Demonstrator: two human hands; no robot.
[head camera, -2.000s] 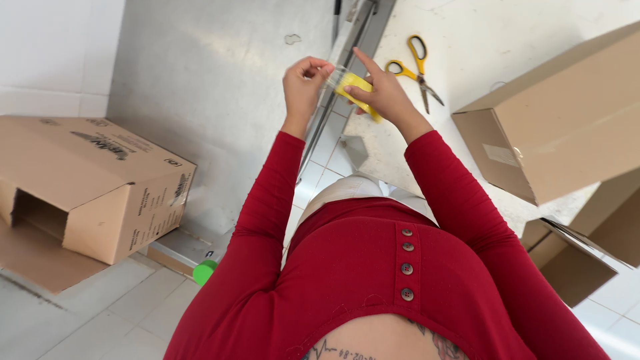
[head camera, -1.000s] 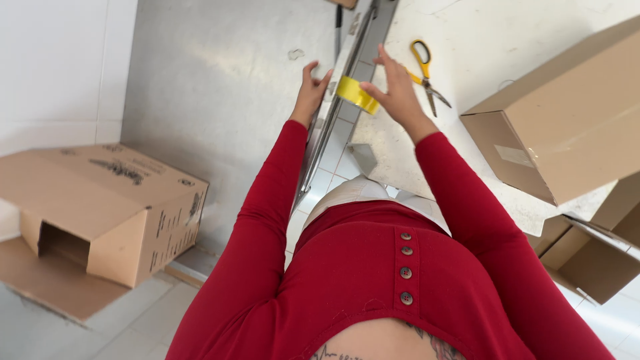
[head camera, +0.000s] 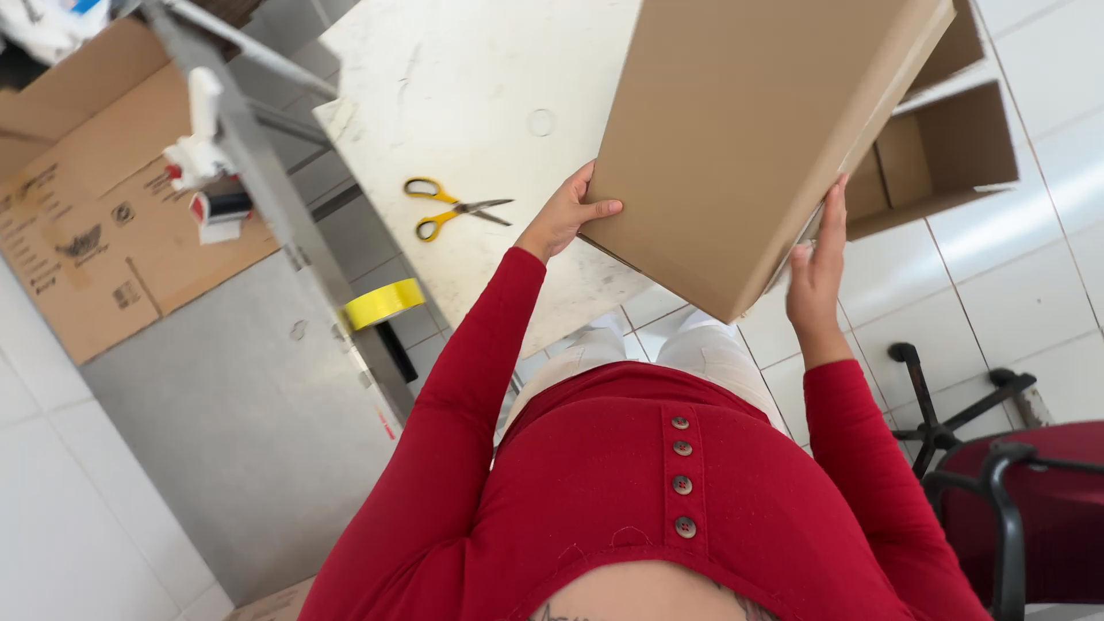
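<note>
A large brown cardboard box (head camera: 724, 129) is between my two hands at the edge of the white table (head camera: 483, 86). My left hand (head camera: 573, 211) grips its near left corner, thumb on the upper face and fingers partly hidden. On the box's right side my right hand (head camera: 818, 267) presses with its fingers along the edge. Yellow-handled scissors (head camera: 457, 208) lie spread on the table, left of my left hand. A roll of yellow tape (head camera: 384, 304) stands on the rim of the metal table, touched by neither hand.
A metal table (head camera: 233, 414) is at the left, bearing a flattened-looking printed carton (head camera: 112, 233) and a tape dispenser (head camera: 216, 194). An open cardboard box (head camera: 957, 155) sits beyond the held box, on the right. A chair (head camera: 1026, 509) with black arms stands at the lower right.
My hands have let go of the yellow tape and moved right onto the cardboard box, which stood on the white table before. The view has swung strongly.
</note>
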